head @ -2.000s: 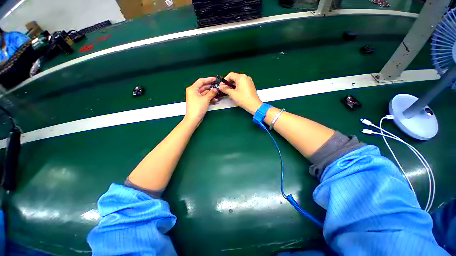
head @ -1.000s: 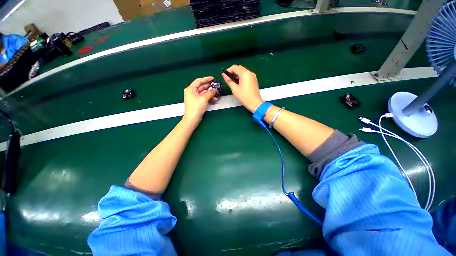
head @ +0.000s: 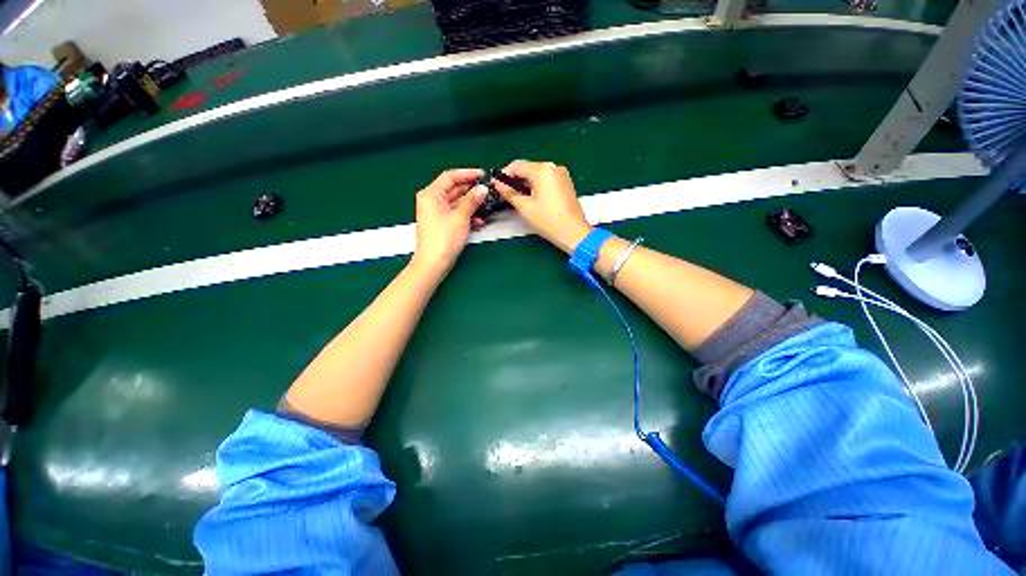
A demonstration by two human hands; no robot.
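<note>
My left hand holds a small black module in its fingertips above the white rail. My right hand holds a slim dark tool between thumb and fingers, its end at the module. The two hands are close together, and the fingers hide much of the module. A blue strap with a coiled blue cord is on my right wrist, beside a thin pale bracelet.
Black modules lie on the green belt at the left and upper right. Another lies on the near side, by white cables and a fan. A slanted post stands at right. A person's blue sleeve shows far left.
My right hand moved away from the module with the tool, then came back to it. The loose modules on the far belt have shifted left.
</note>
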